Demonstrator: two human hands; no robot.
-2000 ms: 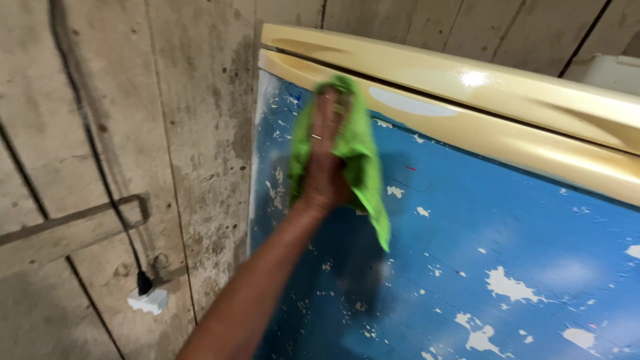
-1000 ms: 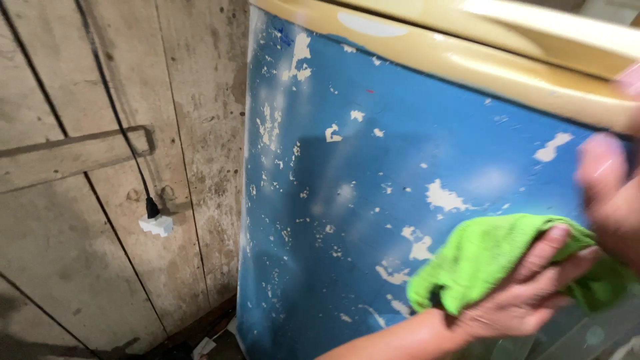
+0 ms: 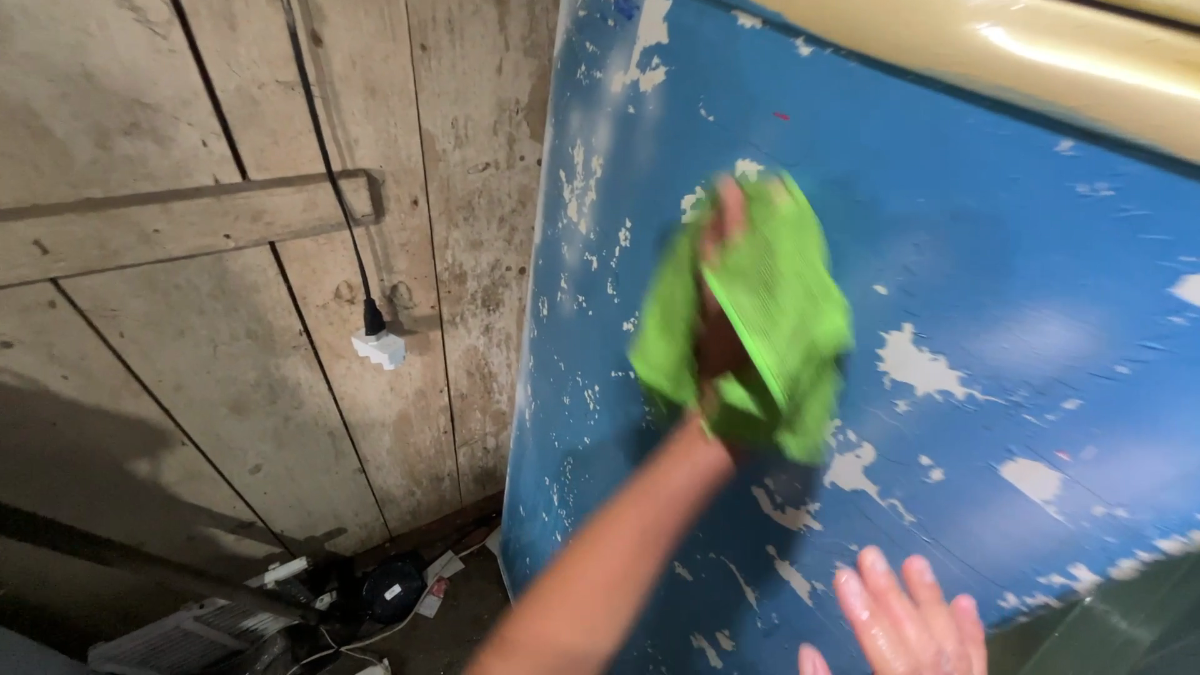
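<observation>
My left hand point(image 3: 727, 309) reaches up from the bottom middle and holds a bright green cloth point(image 3: 797, 309) against the blue panel point(image 3: 937, 244) of a large cabinet-like body. The cloth drapes around the hand and hides most of the fingers; both are blurred. Pale patches show on the panel where the blue coating has flaked. Lower right, my right hand point(image 3: 905, 619) has its fingers apart and holds nothing. It is in front of the panel; whether it touches is unclear. A glossy gold-coloured rim point(image 3: 1059, 66) runs along the panel's top.
A wooden plank wall point(image 3: 141, 328) stands at the left. A black cable point(image 3: 323, 159) hangs there with a white plug adapter point(image 3: 378, 348) at its end. On the floor at lower left lie a dark round object point(image 3: 394, 589), wires and a white slatted item point(image 3: 197, 637).
The green cloth, in my left hand, was at the panel's upper left, then at its lower right, and is now further left. My right hand has come down from the right edge.
</observation>
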